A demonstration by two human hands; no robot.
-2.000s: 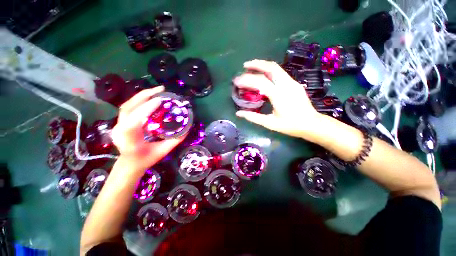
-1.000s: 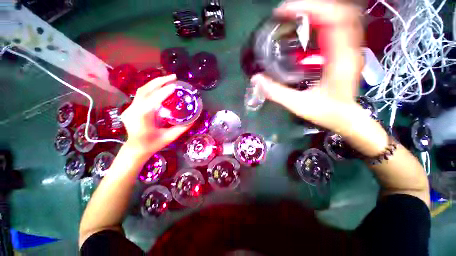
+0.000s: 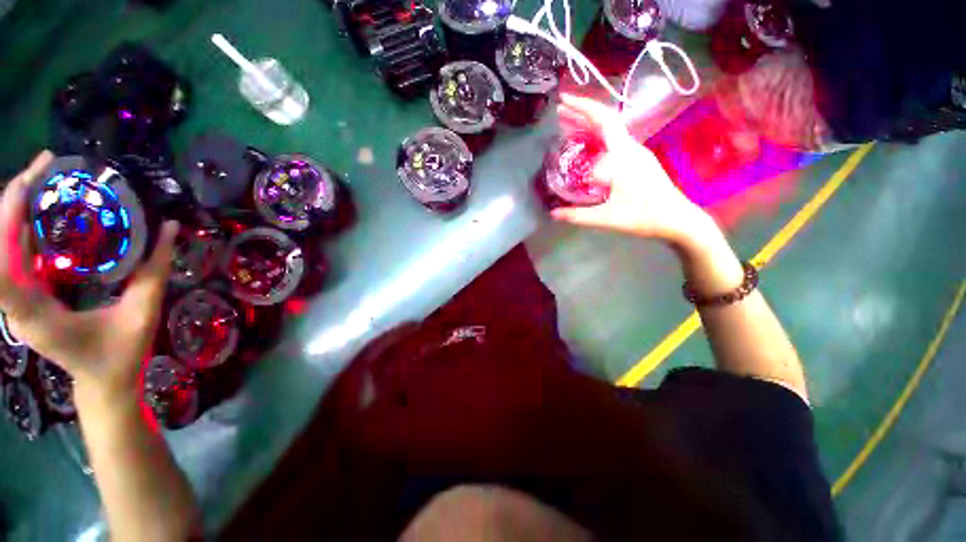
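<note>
My left hand (image 3: 101,333), at the left edge, holds a round LED unit (image 3: 83,220) with its face up, showing a blue ring and some red glow. My right hand (image 3: 641,196) has its thumb and fingers around another round unit (image 3: 577,169) at the bench's right edge; its face looks pinkish, and its underside is hidden. Between the hands, an unlit unit (image 3: 435,166) stands face up. Lit and unlit units stand grouped beside my left hand, one with a magenta ring (image 3: 293,192) and one with red light (image 3: 263,265).
A clear bottle with a white spout (image 3: 275,93) stands mid-bench. Slotted black units (image 3: 406,48) lie on their sides at the top, near white cables (image 3: 572,55). Dark clothing (image 3: 895,69) shows top right. Yellow lines (image 3: 678,351) cross the green floor at right.
The view has swung right. The unit in my left hand has turned from magenta to blue. My right hand, raised near the camera with a unit a second ago, is lower at the bench edge.
</note>
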